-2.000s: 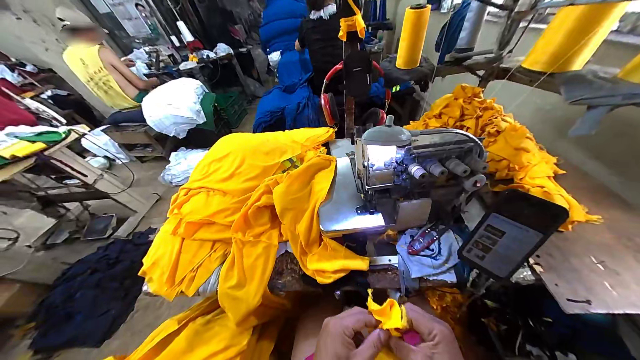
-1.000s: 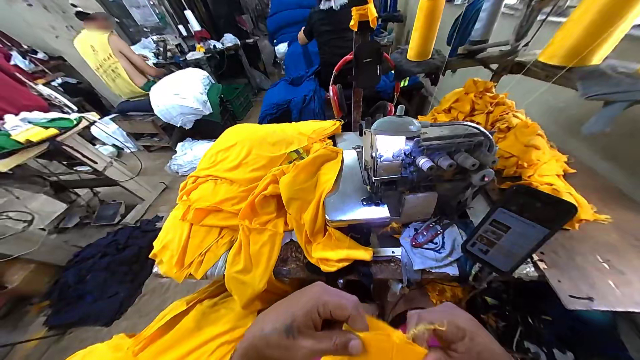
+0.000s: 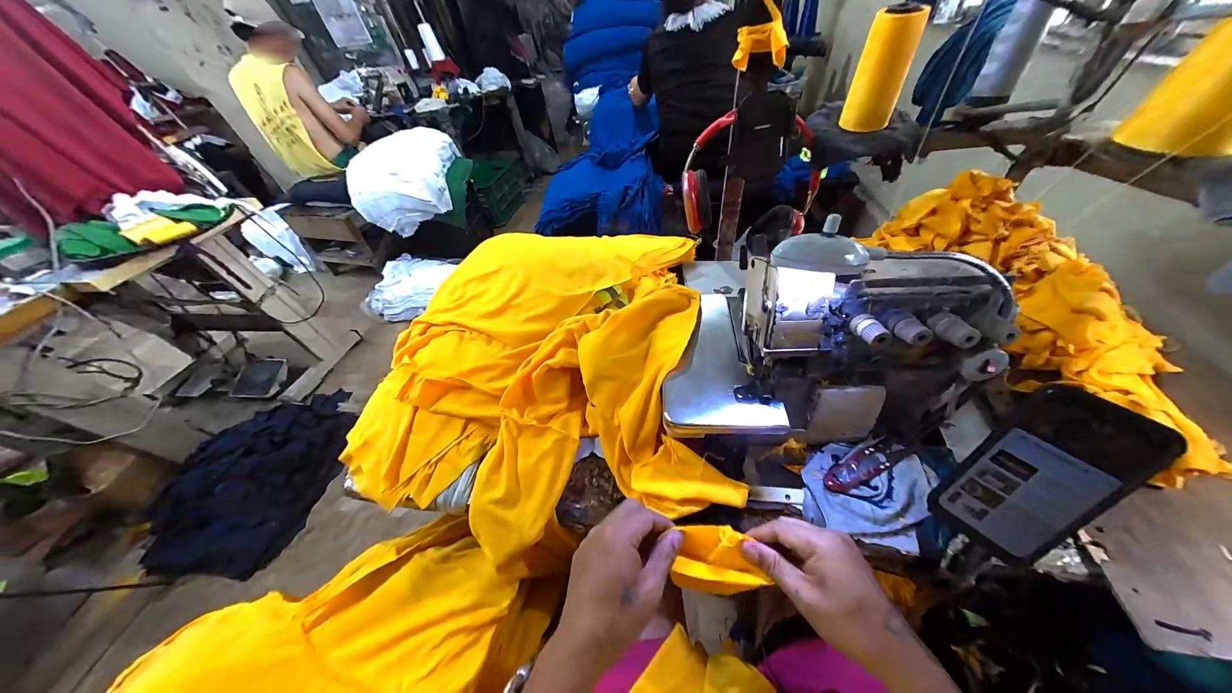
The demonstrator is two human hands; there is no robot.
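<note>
A small folded piece of yellow fabric (image 3: 717, 561) is stretched between my two hands, low in the head view. My left hand (image 3: 626, 568) pinches its left end between thumb and fingers. The right end is gripped the same way by my right hand (image 3: 818, 573). Just beyond them stands an overlock sewing machine (image 3: 847, 308) with its lamp lit on the metal plate. A large heap of yellow garment fabric (image 3: 520, 337) lies left of the machine, and one part hangs down close to my left hand. More yellow fabric (image 3: 385, 616) spreads at the lower left.
A phone or tablet (image 3: 1049, 476) on a holder and a red-handled tool (image 3: 866, 464) on a grey cloth (image 3: 881, 505) are right of my hands. Crumpled yellow pieces (image 3: 1059, 279) lie behind the machine. Dark cloth (image 3: 255, 486) is on the floor. Two people (image 3: 289, 106) (image 3: 688, 87) are farther back.
The yellow piece is now stretched flat between both hands, where two seconds ago it was bunched up. My hands have drawn apart compared with then.
</note>
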